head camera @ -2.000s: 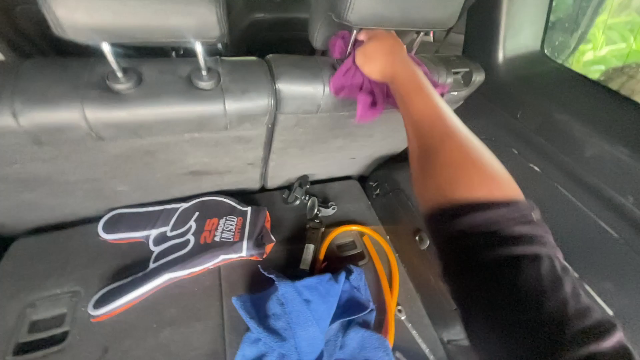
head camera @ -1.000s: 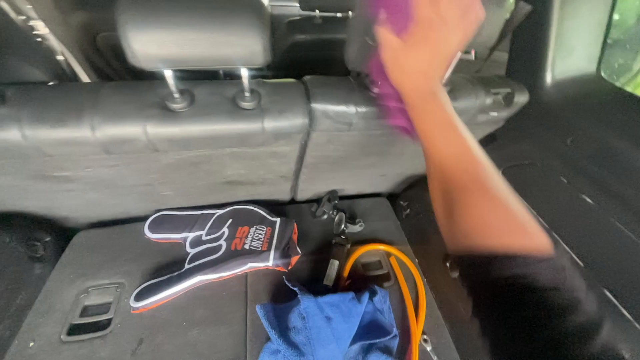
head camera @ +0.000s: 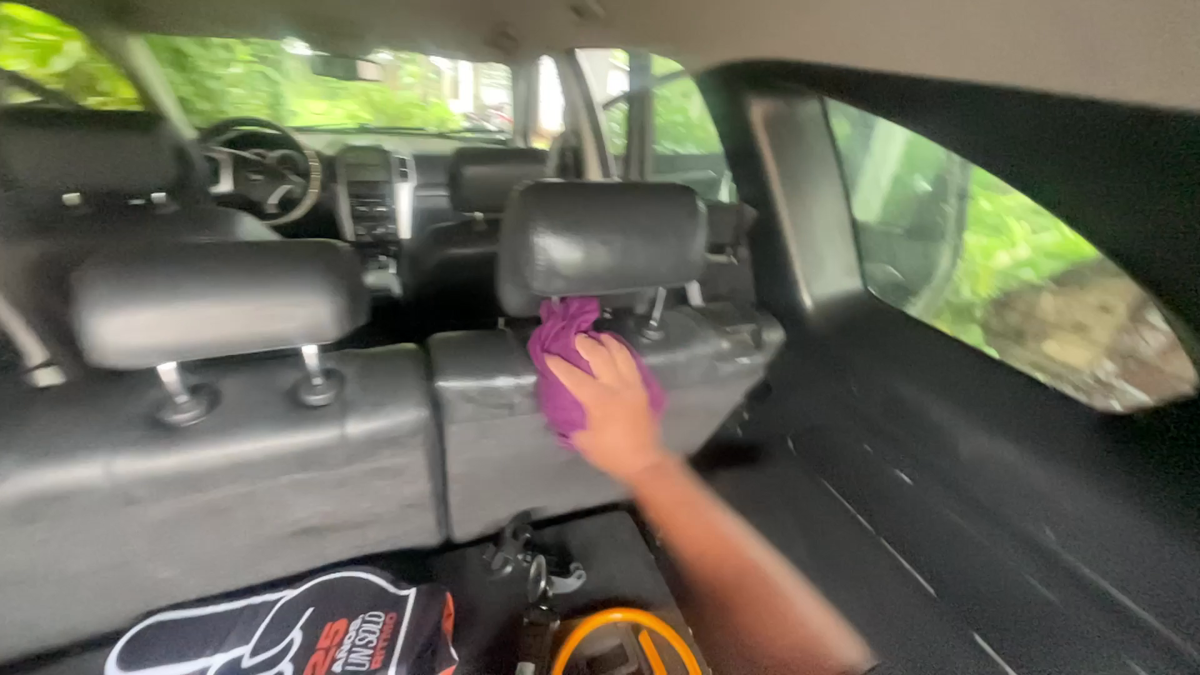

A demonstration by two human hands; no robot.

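My right hand [head camera: 609, 408] presses a crumpled purple cloth [head camera: 561, 398] against the top and rear face of the right rear seatback [head camera: 497, 450]. The cloth's upper end reaches the base of a black headrest [head camera: 609, 239], by its left metal post. Another black headrest [head camera: 220, 302] stands on two posts over the left seatback [head camera: 272, 487]. My left hand is out of view.
A black foam-hand-shaped item with printing [head camera: 272, 628] lies on the cargo floor. Beside it are a small black clamp-like item [head camera: 530, 553] and an orange hose or cable [head camera: 623, 614]. Side trim and a quarter window [head camera: 994, 272] bound the right; front seats and a steering wheel [head camera: 262, 173] are ahead.
The purple cloth and my right hand have come down from in front of the right headrest onto the seatback. The view has tilted up, and the blue cloth is out of frame.
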